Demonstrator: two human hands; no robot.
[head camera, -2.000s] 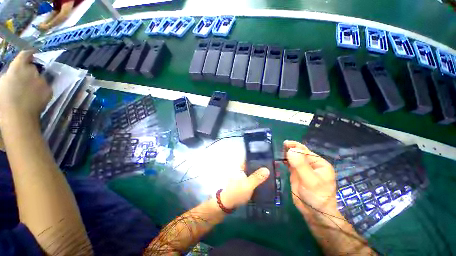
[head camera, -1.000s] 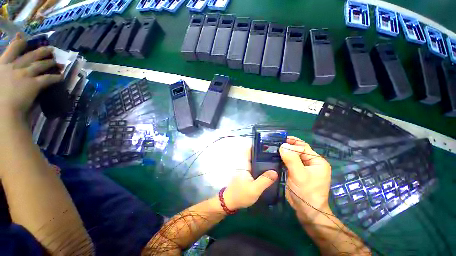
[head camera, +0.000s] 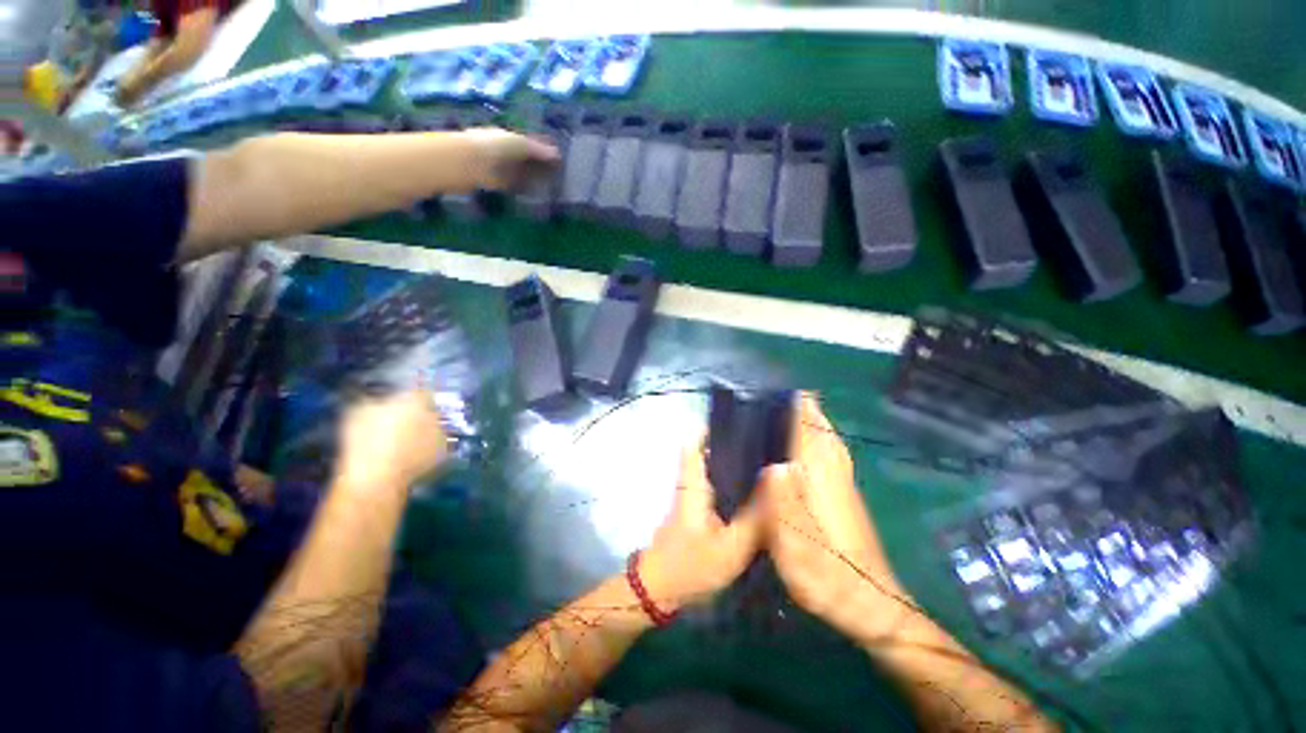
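Observation:
A dark housing (head camera: 748, 437) is held upright between my two hands, above the table mat; the picture is blurred there. My left hand (head camera: 702, 530) grips its left side and lower end. My right hand (head camera: 816, 501) lies along its right side with the fingers closed against it. The window recess and any small pad on it cannot be made out. Beneath my hands, part of a dark die-cut sheet shows faintly.
Two housings (head camera: 536, 344) lean near the pale edge strip (head camera: 716, 307). More housings (head camera: 802, 196) and blue frames (head camera: 1063, 86) stand in rows behind. Spare die-cut sheets (head camera: 1046, 537) lie right. A neighbour's arm (head camera: 344, 179) reaches across the row from the left; their other hand is over sheets.
My right hand has moved from the window end to the housing's side, and the housing is turned so its window no longer shows. The neighbour's arm has reached out to the housing row.

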